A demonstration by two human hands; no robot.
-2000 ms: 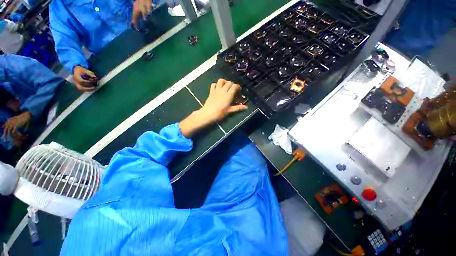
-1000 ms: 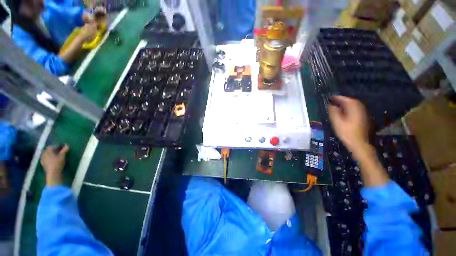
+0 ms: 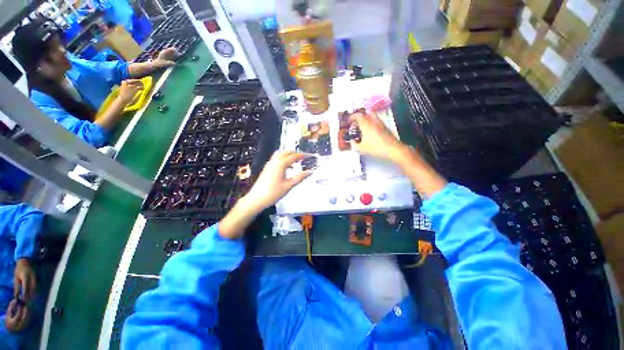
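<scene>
My left hand (image 3: 279, 179) holds a small black part (image 3: 308, 163) between thumb and fingers, over the front left of the white machine base (image 3: 287, 199). My right hand (image 3: 373, 137) is at an orange-brown fixture (image 3: 343, 128) on the base, its fingertips on a dark part in it; whether it grips the part cannot be told. Another orange-brown fixture (image 3: 315, 128) with black parts stands left of it. The gold-brass press head (image 3: 315, 87) is above and behind the fixtures. The pale plate (image 3: 347, 166) lies in front, partly covered.
The left blister tray (image 3: 217, 152) holds dark parts beside the green conveyor belt (image 3: 102, 220). A tall black tray stack (image 3: 482, 102) is at the right, with right blister trays (image 3: 547, 219) below. A spare fixture (image 3: 360, 230) lies at the bench edge, near the red button (image 3: 367, 199). Other workers sit across the belt.
My left hand has moved from the belt side to the machine base with a black part. My right hand has moved from the tray stack to the right fixture. The view has shifted.
</scene>
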